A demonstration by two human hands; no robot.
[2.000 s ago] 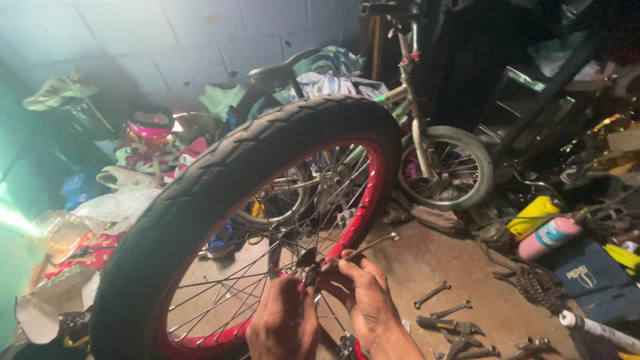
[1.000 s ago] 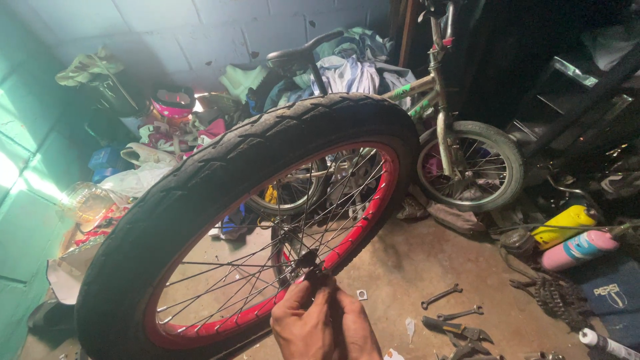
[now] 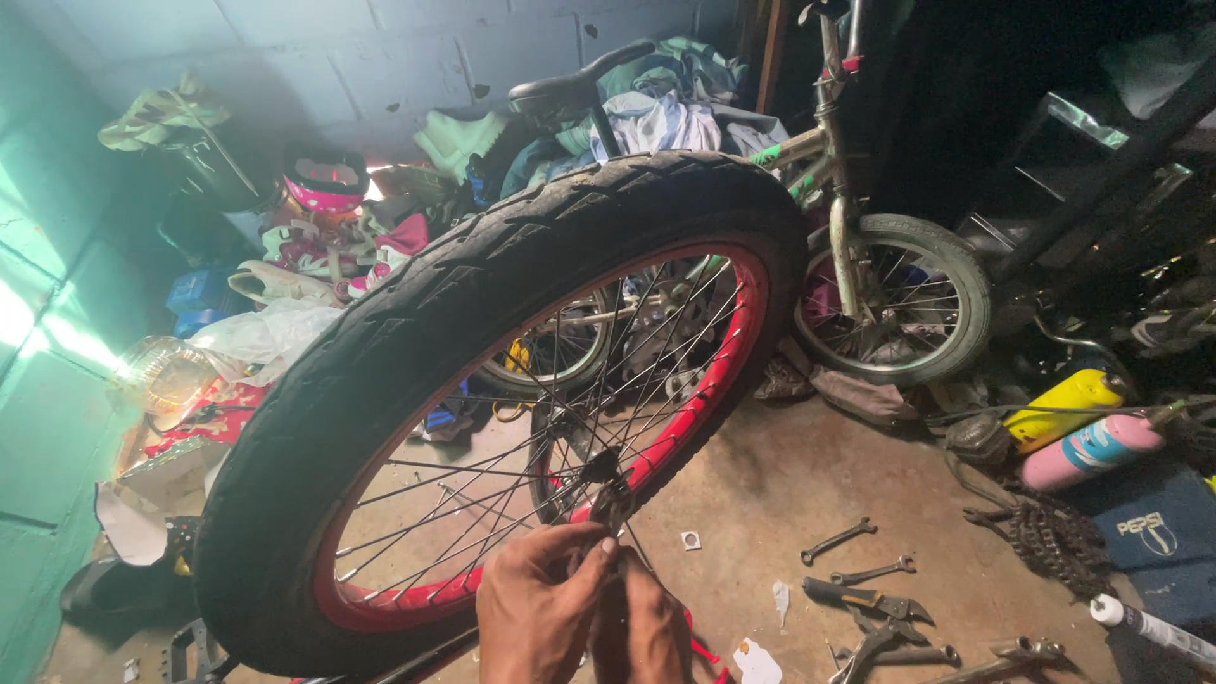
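Observation:
A bicycle wheel with a fat black tire [image 3: 380, 351] and red rim [image 3: 698, 418] stands tilted before me. My left hand [image 3: 546, 594] and my right hand [image 3: 641, 617] are together just below the dark wheel hub [image 3: 600, 467], at the near end of the axle. The left thumb and forefinger are pinched at a small part, which the fingers hide. My right hand lies close behind and beside it, with most of its fingers hidden; what it holds cannot be made out.
Two combination wrenches [image 3: 838, 540], pliers [image 3: 869, 600] and several other tools lie on the floor at the right. Beyond them are a bicycle chain [image 3: 1054, 546], a yellow bottle [image 3: 1064, 408], a pink bottle [image 3: 1092, 451] and a blue box [image 3: 1164, 532]. A small bicycle [image 3: 841, 237] stands behind.
Two seconds ago a wrench stuck out from my right hand; it no longer shows there. The hands have stayed by the hub, drawing close together.

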